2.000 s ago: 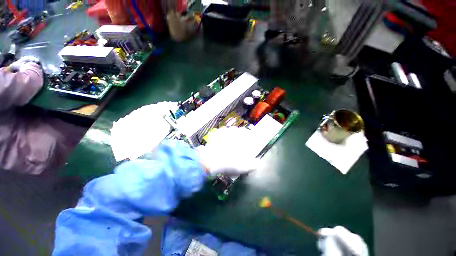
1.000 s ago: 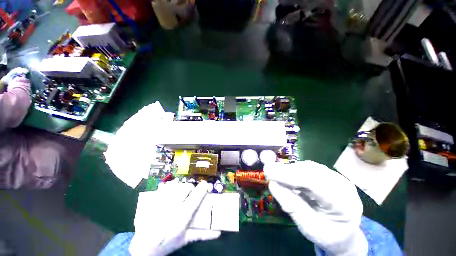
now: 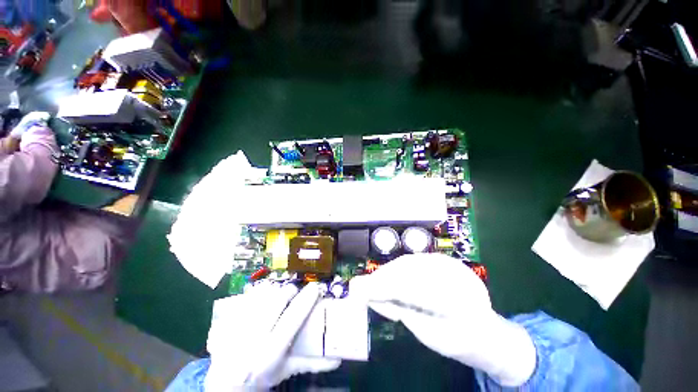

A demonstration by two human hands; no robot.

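The green power board (image 3: 375, 159) lies squarely in front of me, with a long plain heatsink (image 3: 344, 200) across it. My gloved left hand (image 3: 264, 333) is around the finned heatsink (image 3: 347, 329) at the board's near left, thumb in front and fingers behind. My gloved right hand (image 3: 436, 306) is over the near right part, fingertips by that heatsink's right end. It mostly hides the orange-red coils; what its fingers hold is hidden, and no brush can be made out. A yellow-taped transformer (image 3: 310, 255) and two round capacitors (image 3: 400, 240) show behind the hands.
White wipes (image 3: 205, 222) touch the board's left side. A brass-coloured cup (image 3: 612, 208) stands on a white pad (image 3: 593, 264) at the right, beside a black tote (image 3: 673, 115). At the far left, another person's gloved hand (image 3: 34, 126) is by another board (image 3: 99, 157).
Two seconds ago the board was slanted and my right hand held a brush at lower right. Both hands came over the squared board; in the last second my right hand moved left to the finned heatsink.
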